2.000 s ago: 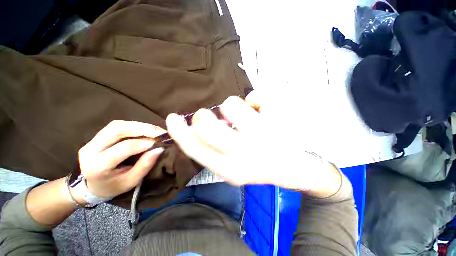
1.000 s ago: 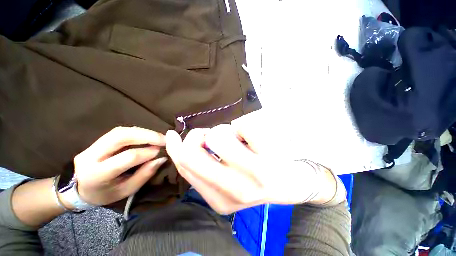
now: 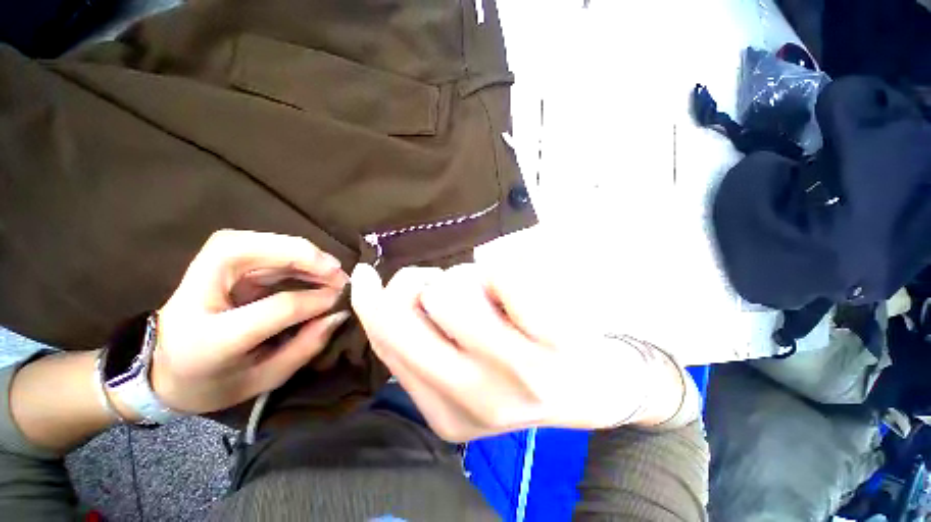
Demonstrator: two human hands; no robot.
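Brown trousers [image 3: 306, 153] lie over the table and hang towards my lap, with a welt pocket [image 3: 337, 87] at the top. A dark button [image 3: 518, 197] sits near the waist edge. A white twisted cord or stitched line [image 3: 434, 222] runs from near the button to my fingertips. My left hand [image 3: 255, 321] pinches a brown fold of the trousers between its fingertips. My right hand [image 3: 459, 342] has its thumb and finger against the same spot; its palm side is hidden and overexposed, so I cannot tell if it holds a tool. A pale drawcord [image 3: 257, 416] hangs below my left hand.
A dark navy item with straps [image 3: 786, 219] and a clear plastic bag [image 3: 781, 87] lie on the white table [image 3: 613, 133] at the right. A blue bin [image 3: 551, 464] stands below the table edge. Grey-green cloth [image 3: 786, 449] is piled at the lower right.
Compared with two seconds ago, my right fingers have come down off the white line and button, which now show. My fingertips meet at the fold. In the last second little has changed.
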